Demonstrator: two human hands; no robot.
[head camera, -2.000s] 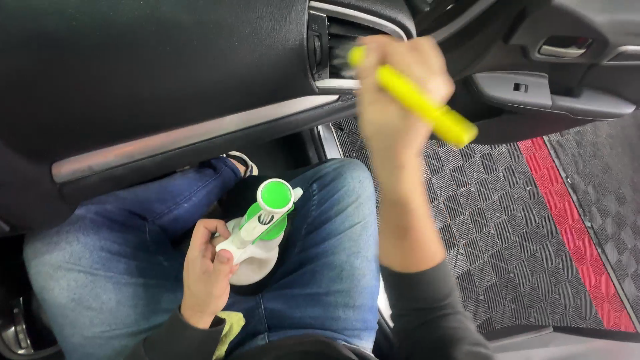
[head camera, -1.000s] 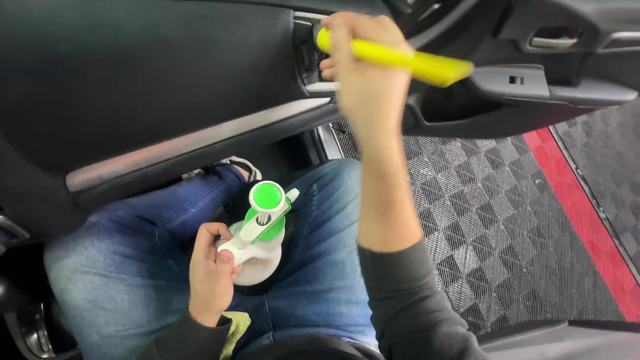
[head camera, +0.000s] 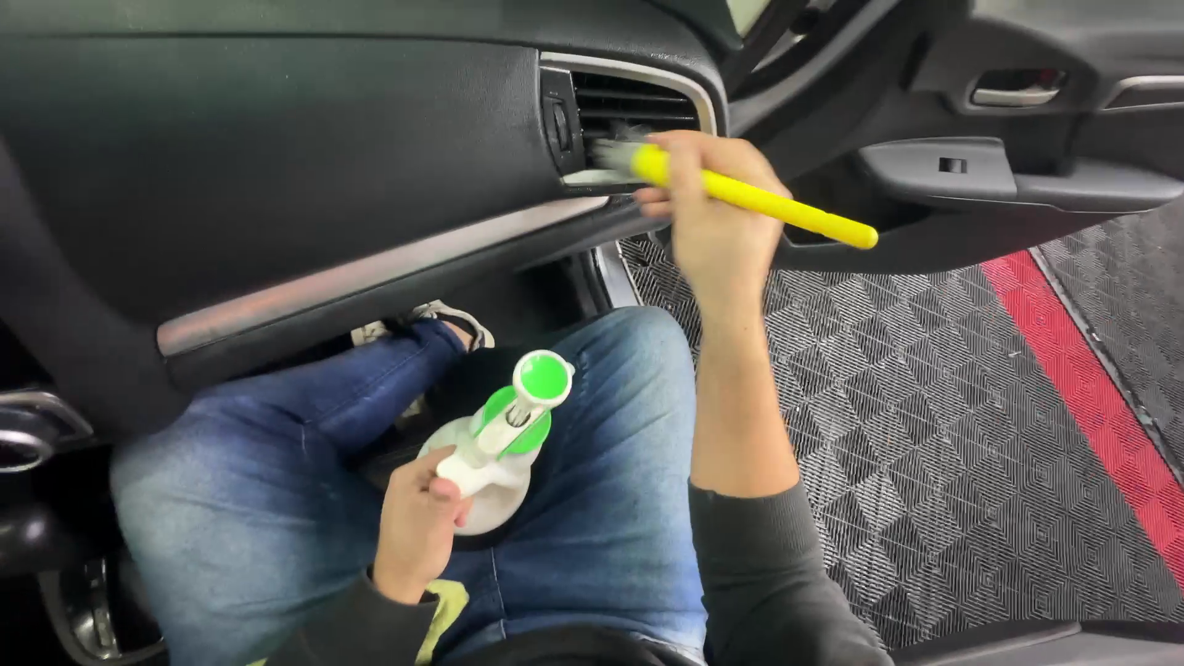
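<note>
My right hand (head camera: 721, 208) grips a yellow-handled detailing brush (head camera: 786, 207), its blurred bristles at the lower left of the dashboard air vent (head camera: 638, 104). The handle points right, toward the door. Between my thighs, my left hand (head camera: 421, 523) is closed around the white handle of a spray bottle (head camera: 486, 504) with a green and white head. The bottle's nozzle end points away from me. A yellow cloth (head camera: 446, 606) shows partly beside my left sleeve.
The dashboard panel (head camera: 305, 157) with its silver trim strip (head camera: 370, 277) spans the left. At the right stands the car door with its armrest (head camera: 934, 166) and inner handle (head camera: 1017, 90). Below it lies grey floor tiling (head camera: 879, 388) with a red stripe (head camera: 1078, 370).
The brush has moved across the vent to its lower edge, and its handle now slopes differently in my right hand. My left hand keeps hold of the spray bottle.
</note>
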